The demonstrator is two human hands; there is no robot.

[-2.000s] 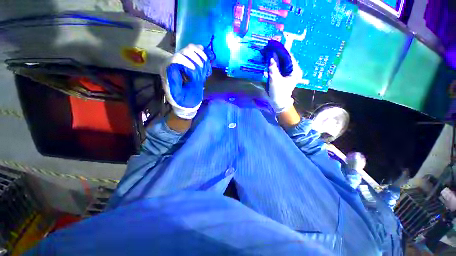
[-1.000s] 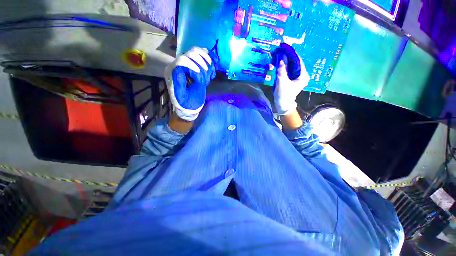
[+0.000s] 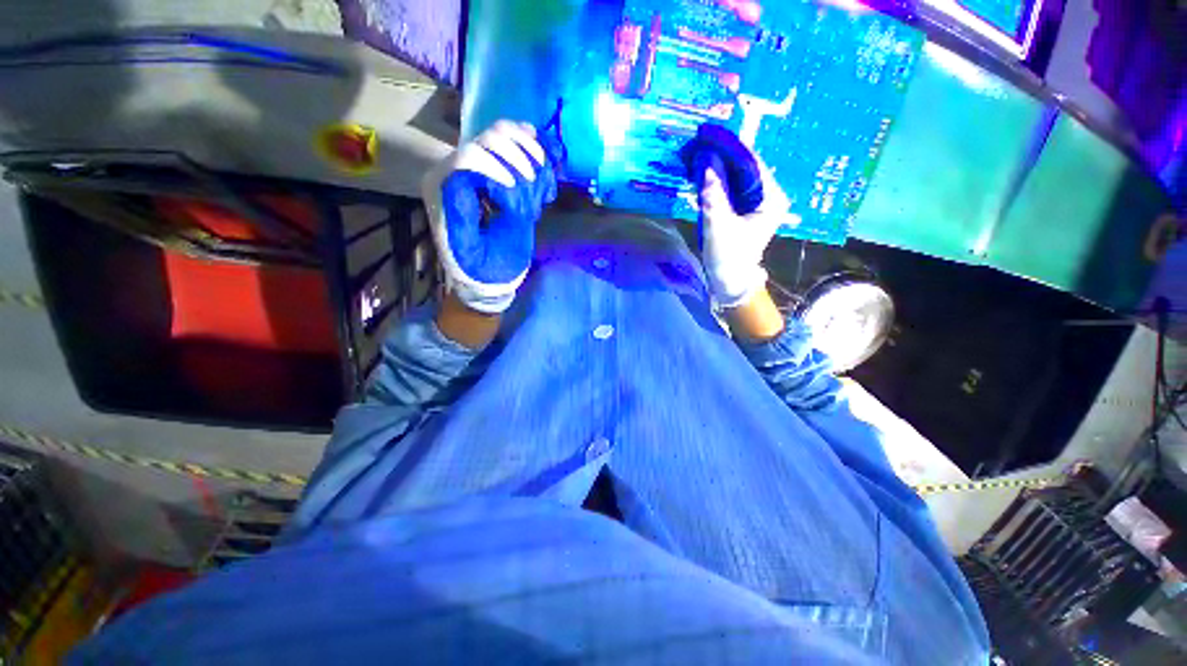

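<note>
A teal-blue printed circuit board (image 3: 833,117) with rows of parts and white print lies on a glossy green surface at the top. My right hand (image 3: 742,228), in a white glove with a dark blue finger area, is over the board's near edge, curled round a dark tool (image 3: 726,163) whose tip points left. My left hand (image 3: 495,215), in a white and blue glove, is curled at the board's left near side. A small dark pointed tip (image 3: 557,128) stands above its fingers; what holds it is hidden. A white bracket-like shape (image 3: 764,115) shows on the board.
The green surface (image 3: 1002,176) extends right of the board. A black bin (image 3: 117,338) with red contents is at left, near a yellow-red button (image 3: 349,147). A round white lamp-like object (image 3: 846,321) is right of my right wrist. Black racks (image 3: 1061,553) stand at lower right.
Over the board, my right hand moved right, then back left with the dark tool. My left hand stays nearly in place. A pale jointed object at lower right has gone from view.
</note>
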